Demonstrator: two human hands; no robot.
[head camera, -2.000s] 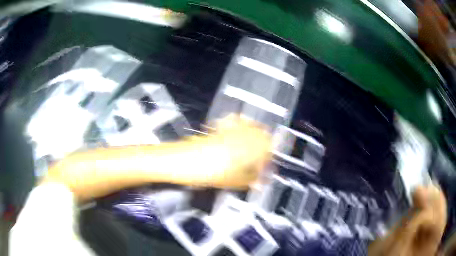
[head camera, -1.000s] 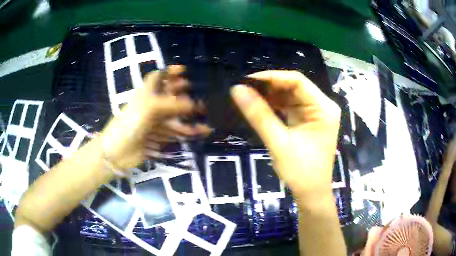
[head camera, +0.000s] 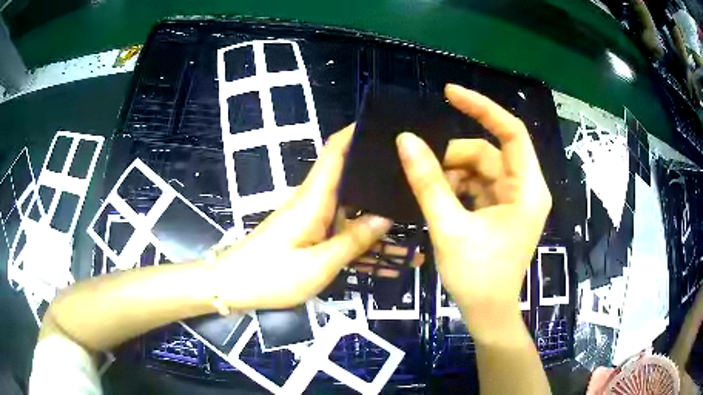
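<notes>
A plain dark, palm-sized rectangular piece (head camera: 381, 173), seemingly a plastic housing, is raised above the black tray (head camera: 166, 85). My left hand (head camera: 308, 231) holds it from the left and below, thumb at its lower edge and fingertips showing beneath. My right hand (head camera: 489, 204) is at its right, thumb tip over its face, index finger raised by the upper right corner, other fingers curled; whether it grips is unclear. A white lattice sheet with dark cells (head camera: 270, 135) lies behind my left hand. Another lattice (head camera: 312, 370) lies below my wrists.
White-outlined dark shells (head camera: 553, 276) sit in a row along the tray's near side. More lattices (head camera: 146, 208) lie at left, with crumpled white scraps (head camera: 38, 251). White sheets (head camera: 647, 254) lie right of the tray, a pink fan (head camera: 644, 378) at lower right. A glossy green surface (head camera: 432, 31) runs behind.
My left hand has closed around the dark piece from the left and below; it was blurred and spread before. My right hand's thumb and index have opened apart. The view has shifted slightly.
</notes>
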